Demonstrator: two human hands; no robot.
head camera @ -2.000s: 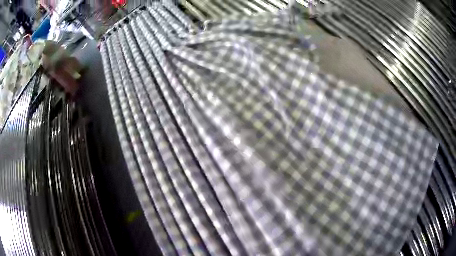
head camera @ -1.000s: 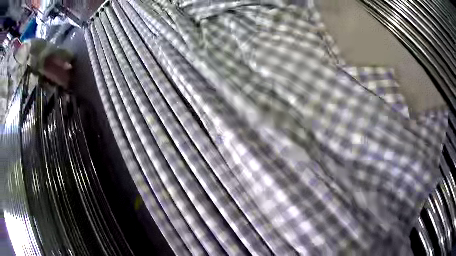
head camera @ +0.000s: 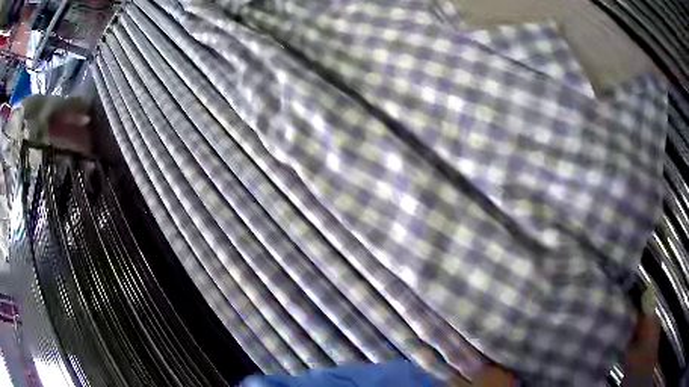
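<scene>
A large purple-grey and white checked cloth (head camera: 423, 189) covers the rack in front of me. Its left part lies in long parallel folds along the bars. Its right part is loose and layered, with a dark crease across it. My left hand (head camera: 487, 376) is at the bottom edge by the folds, mostly cut off and blurred, below a blue sleeve; its grip is unclear. My right hand (head camera: 644, 344) is at the cloth's lower right edge, with a small pale patch on a fingertip. Its fingers hold the edge, partly hidden.
A beige panel (head camera: 582, 38) shows at the upper right beside the checks. Shiny metal bars (head camera: 668, 257) curve along the right. Another rack of dark bars (head camera: 98, 257) stands at the left across a dark gap. A blurred hand of another person (head camera: 72, 125) is over its far end.
The loose cloth has moved and lies folded over itself, with a corner over the beige panel. The view has shifted. Both hands and a blue sleeve have come into the picture at the bottom.
</scene>
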